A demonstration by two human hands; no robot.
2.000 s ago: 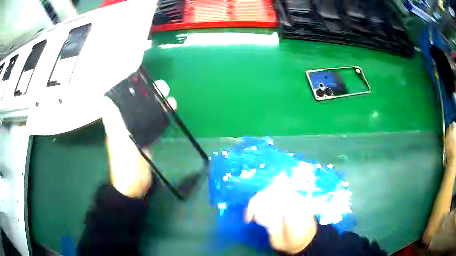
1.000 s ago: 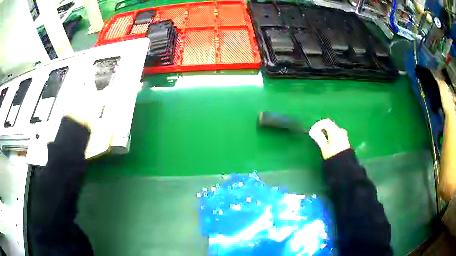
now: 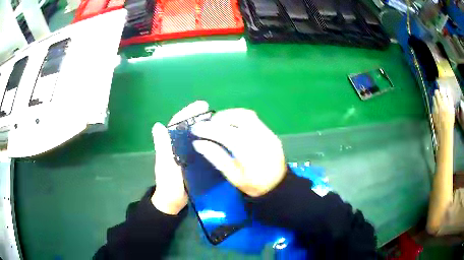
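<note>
A phone frame (image 3: 203, 183) with a thin black rim and shiny blue film inside is held tilted in front of me. My left hand (image 3: 173, 167) grips it along its left side, with fingers behind the top end. My right hand (image 3: 244, 152) lies over its upper right part, thumb and fingers at the blue surface near the top. Whether the right fingers pinch the film is hidden. A crumpled blue film pile (image 3: 313, 177) lies partly hidden under the right forearm and the frame.
A single phone frame (image 3: 371, 83) lies on the green mat (image 3: 203, 76) at right. A white fixture plate (image 3: 76, 96) with dark slots is at left. A red tray (image 3: 178, 30) and black trays (image 3: 315, 25) are at the back. Another person's arm (image 3: 443, 162) is at far right.
My left hand has come from the fixture to the middle and my right hand has come in from the right. Both are now on a blue-filled frame. One frame now lies at right.
</note>
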